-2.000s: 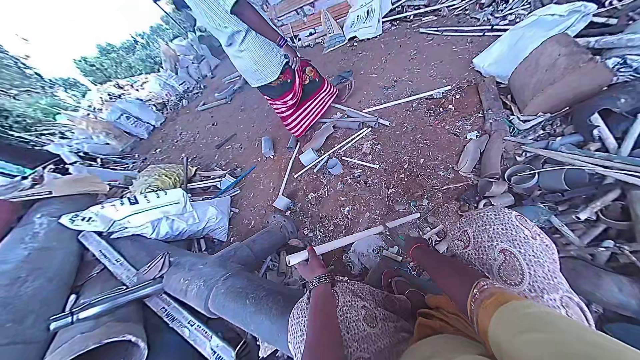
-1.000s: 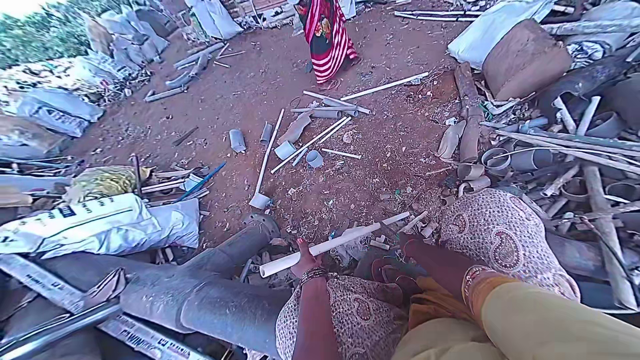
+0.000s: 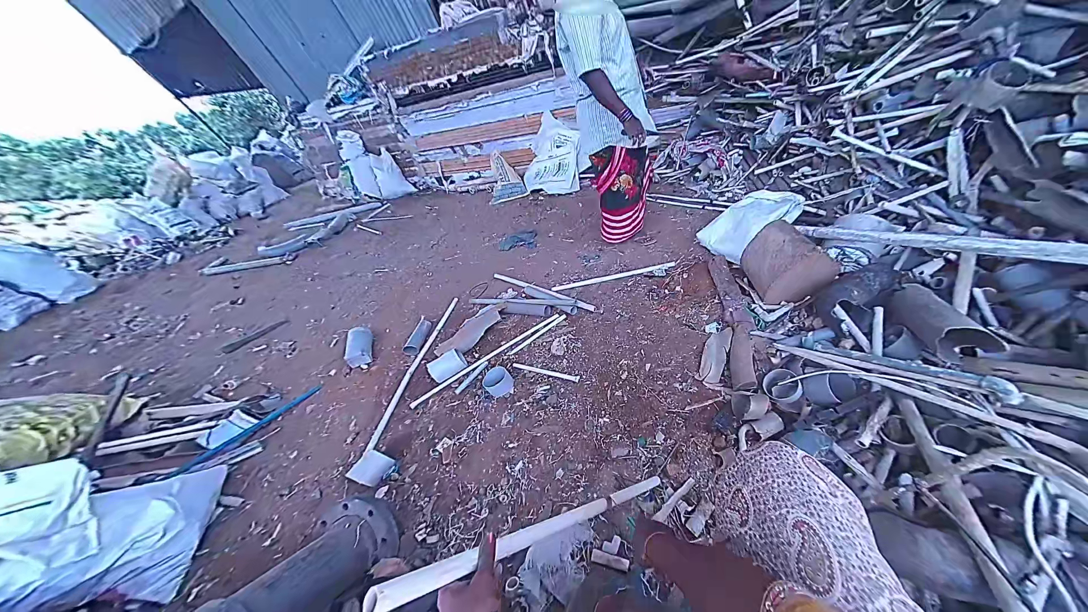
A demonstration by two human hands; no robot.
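A long white plastic pipe point(image 3: 544, 533) slants across the bottom of the head view, its open end at the lower left. My left hand point(image 3: 473, 588) holds it near that end, one finger across its side; the frame edge cuts off the rest of the hand. My right hand point(image 3: 671, 548) is below the pipe's far end, beside my knee in patterned cloth point(image 3: 790, 518). Its dark, blurred fingers do not show whether they grip anything. Small pale pipe pieces point(image 3: 610, 559) lie between the hands. Ahead on the soil are thin white pipes point(image 3: 412, 382) and short grey pipe pieces point(image 3: 498, 382).
A thick grey pipe with a flange point(image 3: 314, 565) lies at lower left, beside white sacks point(image 3: 127, 527). Scrap pipes point(image 3: 943, 323) are heaped along the right. Another person point(image 3: 608, 110) stands at the back, near a stack of boards point(image 3: 484, 127) and a corrugated metal shed point(image 3: 297, 42).
The view has tilted up, showing the shed and far heap. The other person is seen farther back than two seconds ago. My left hand stays on the white pipe.
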